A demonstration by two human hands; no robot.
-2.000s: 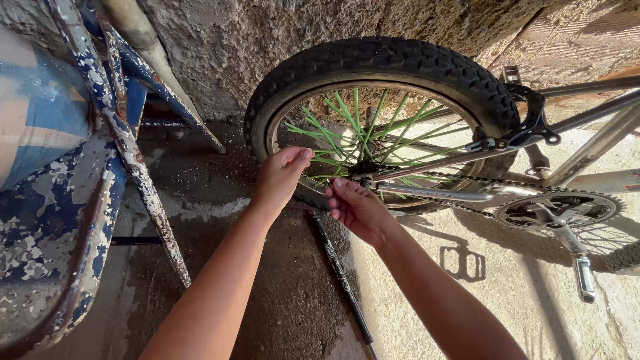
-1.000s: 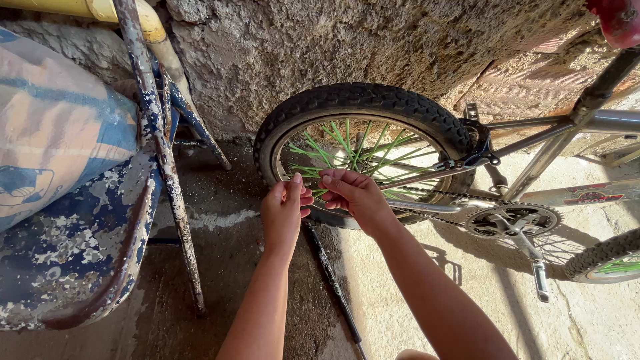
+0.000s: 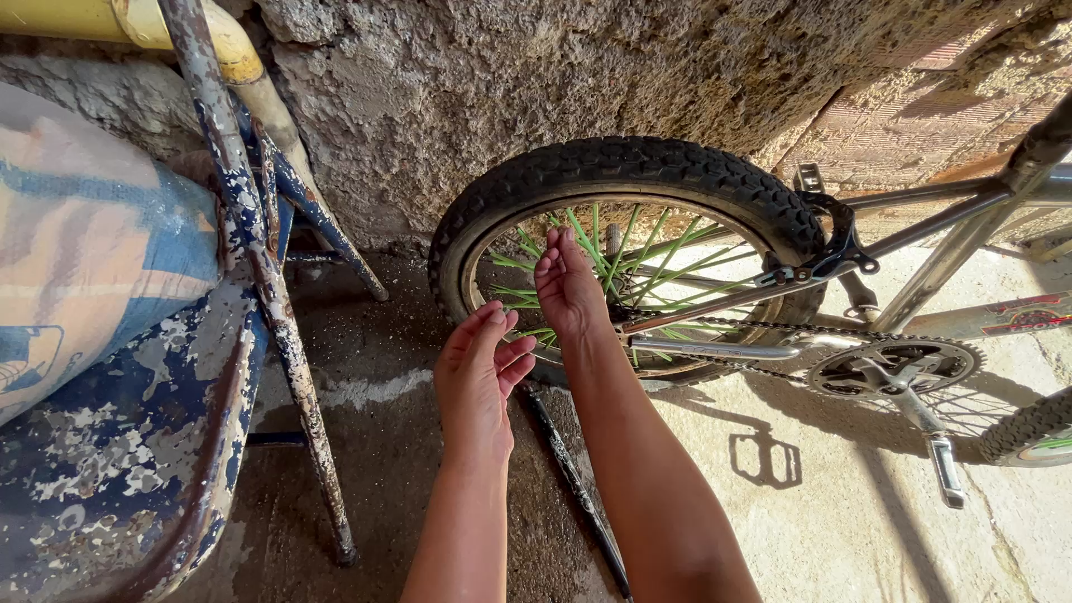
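Observation:
A bicycle's rear wheel with a knobby black tire (image 3: 620,159) and green-covered spokes (image 3: 662,260) stands by the wall. My right hand (image 3: 574,285) is in front of the spokes, its thumb and fingertips close together. Lower and to the left is my left hand (image 3: 486,356), thumb against index finger and the other fingers loosely curled. Whether either pinch holds something small cannot be made out. Right of my hands are the bicycle chain (image 3: 770,329), the chainring (image 3: 894,367), a crank pedal (image 3: 946,471) and the rear brake arm (image 3: 840,234).
A paint-chipped metal chair (image 3: 126,469) bears a printed sack (image 3: 92,251) at the left. Behind are a rough wall (image 3: 502,84) and a yellow pipe (image 3: 167,23). A dark rod (image 3: 574,477) lies on the concrete floor. Part of another wheel (image 3: 1030,431) shows at right.
My right hand has moved up and across in front of the spokes, with my left hand now lower. A second ago both hands were side by side near the wheel's lower left edge.

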